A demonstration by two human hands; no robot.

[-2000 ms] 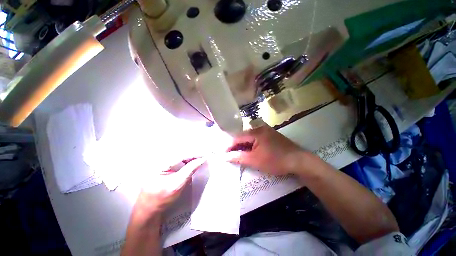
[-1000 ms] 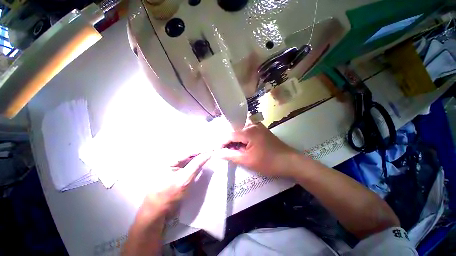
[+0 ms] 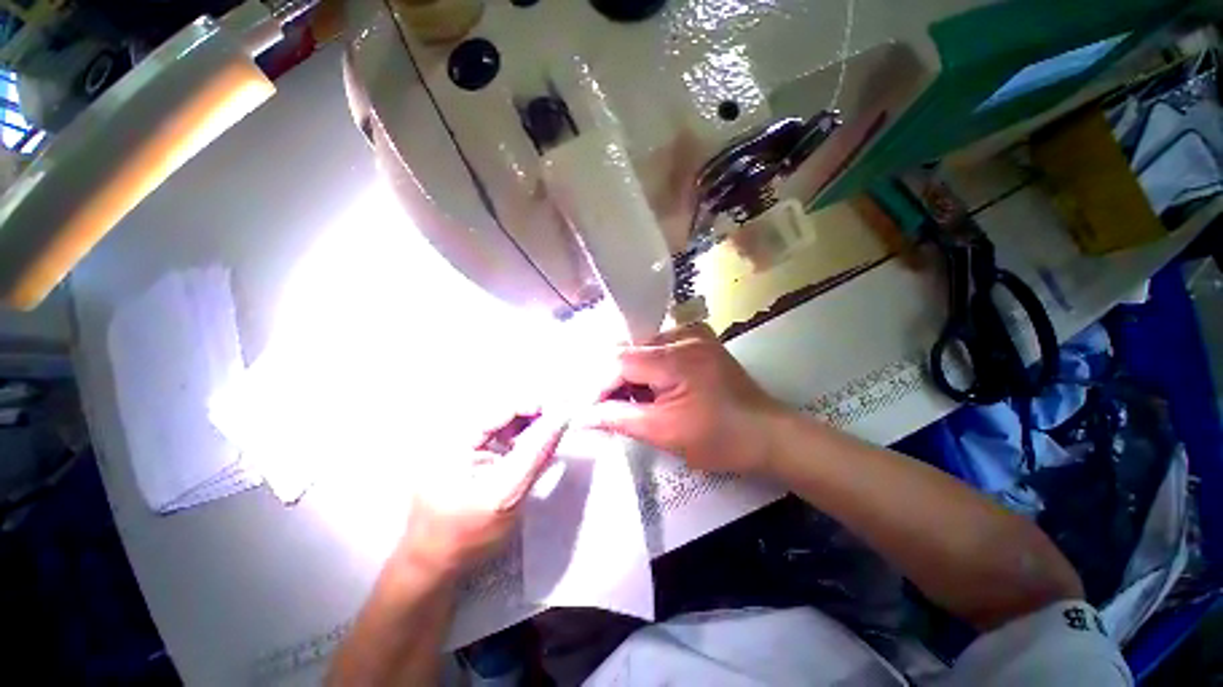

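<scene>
A white cut piece (image 3: 588, 530) hangs down from my fingertips towards the table's front edge; its upper part is lost in lamp glare. My left hand (image 3: 470, 503) grips it from the left, fingers partly washed out. My right hand (image 3: 691, 403) pinches it from the right, just below the pale curved cover (image 3: 610, 228) on the front of the sewing machine head (image 3: 456, 175). The needle and presser foot are hidden by the glare and my fingers. A stack of white cut pieces (image 3: 175, 389) lies at the left of the table.
The work lamp (image 3: 134, 161) reaches in at upper left. Black-handled shears (image 3: 993, 329) lie right of the machine, by a green box (image 3: 993, 94) and a yellow box (image 3: 1093, 188). A printed ruler (image 3: 865, 396) runs along the front edge. A blue bin (image 3: 1180, 362) holds cloth at right.
The hanging end of the cut piece has swung right since a second ago and lies flatter. My left hand has shifted slightly right and up. Both hands stay close together under the head.
</scene>
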